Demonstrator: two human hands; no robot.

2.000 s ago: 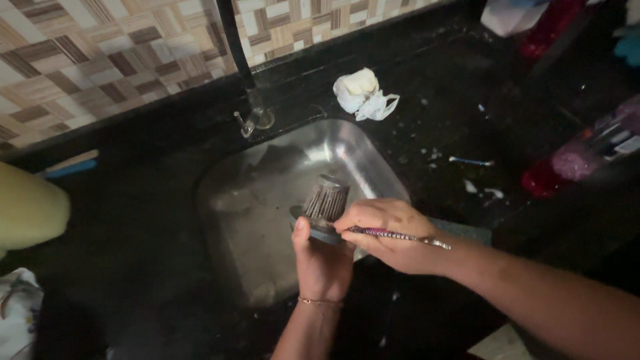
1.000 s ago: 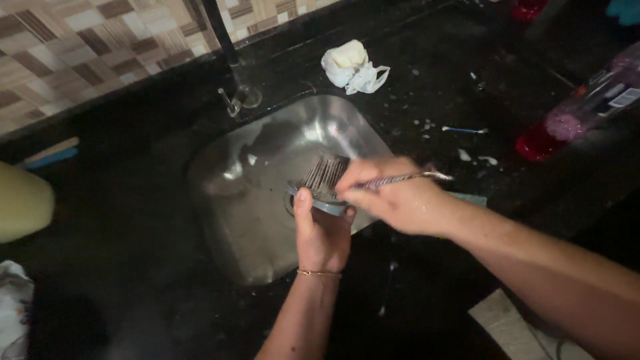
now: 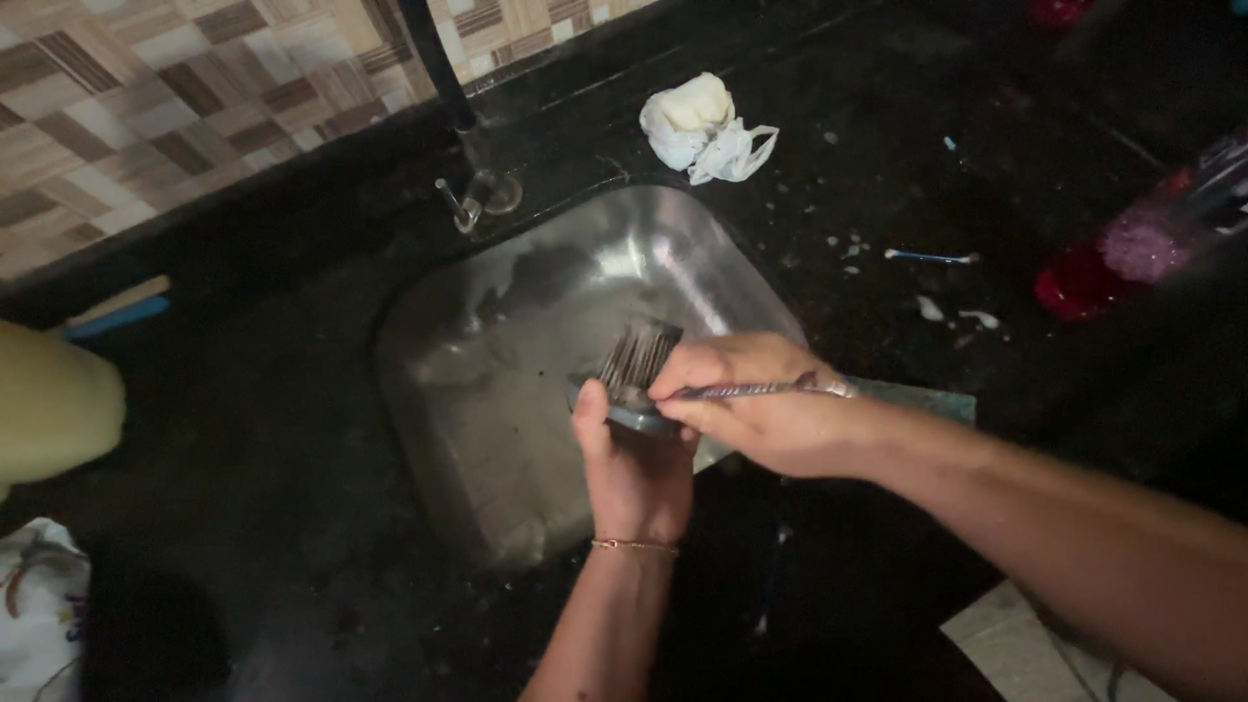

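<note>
Over the stainless steel sink basin [image 3: 507,439], my left hand [image 3: 634,478] grips a grey, round-based part with a dark pleated body, which looks like a pleated filter [image 3: 639,359]. A thin bracelet circles that wrist. My right hand [image 3: 751,400] holds a slender, patterned stick-like tool [image 3: 746,389], its near end at the base of the pleats. The tip is hidden by my fingers. Both hands are close together, above the basin's lower right part.
Behind the basin stands a faucet [image 3: 468,207]. A white plastic bag with a pale lump [image 3: 697,117], a cotton swab [image 3: 931,256] and a bottle of red liquid [image 3: 1082,283] lie to the right. At left are a yellowish container [image 3: 54,400] and a blue-handled item [image 3: 117,317].
My right hand has shifted slightly against the pleated part, and the stick-like tool lies at a different angle. My left hand keeps its hold.
</note>
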